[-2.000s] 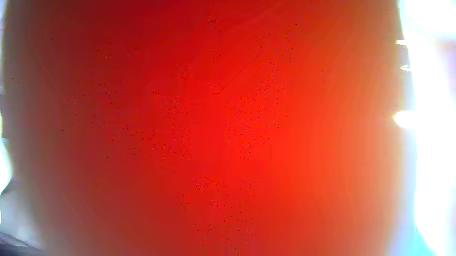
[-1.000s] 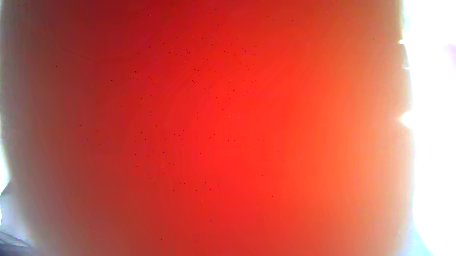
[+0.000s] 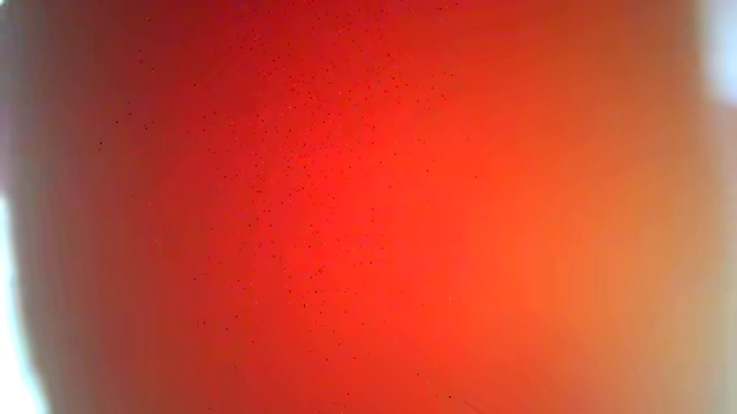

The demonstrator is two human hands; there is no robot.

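Note:
A blurred red and orange surface, which looks like fingers of a hand (image 3: 364, 210) held against the lens, fills almost the whole head view. It is darker red at the left and top and more orange at the right. I cannot tell which hand it is or what shape its fingers make. No other hand can be made out. No held or worked object shows; everything behind the red surface is hidden.
A thin bright white strip (image 3: 11, 348) shows at the lower left edge. A blurred pale patch (image 3: 723, 52) shows at the upper right edge. I cannot tell what either one is.
The red and orange cover has spread to the right, over most of the bright strip there. The grey and dark details at the lower left edge have given way to plain white.

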